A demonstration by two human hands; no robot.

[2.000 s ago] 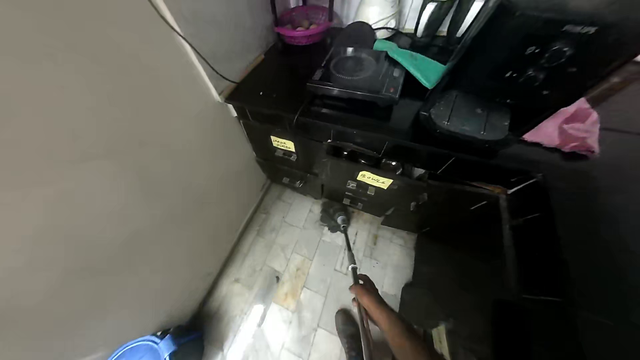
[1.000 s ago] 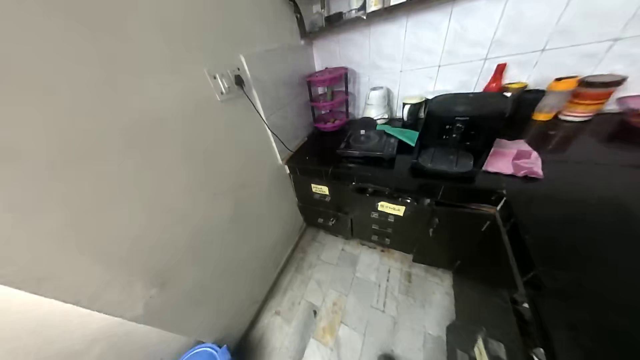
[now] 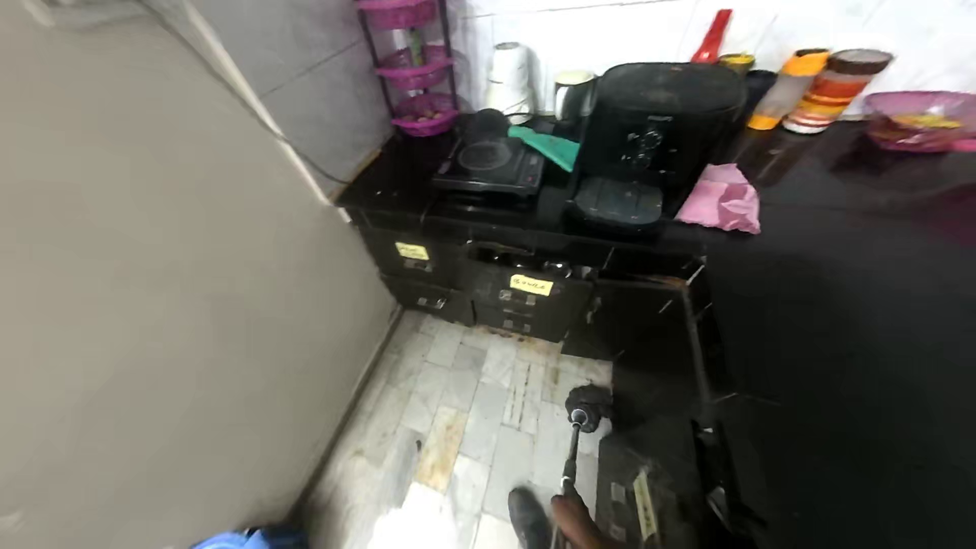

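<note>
Near the bottom edge my right hand [image 3: 573, 514] is closed around the handle of a mop [image 3: 570, 461]. The dark, matted mop head [image 3: 589, 406] rests on the pale tiled floor [image 3: 488, 427], close to the dark cabinet fronts on the right. One dark shoe [image 3: 528, 515] shows just left of the hand. My left hand is out of the picture. The lower end of the mop handle is mostly hidden.
A plain wall [image 3: 191, 290] runs along the left; a blue plastic container [image 3: 232, 540] stands at its foot. Ahead are black drawers [image 3: 507, 297] with yellow labels, under a black counter [image 3: 839, 320] holding an induction cooktop [image 3: 488, 164], an air fryer [image 3: 648, 145] and a pink cloth [image 3: 723, 200].
Two seconds ago the mop head was close against the drawers ahead; now it is nearer to me, beside the right-hand cabinets. The hand and mop were out of view one second ago.
</note>
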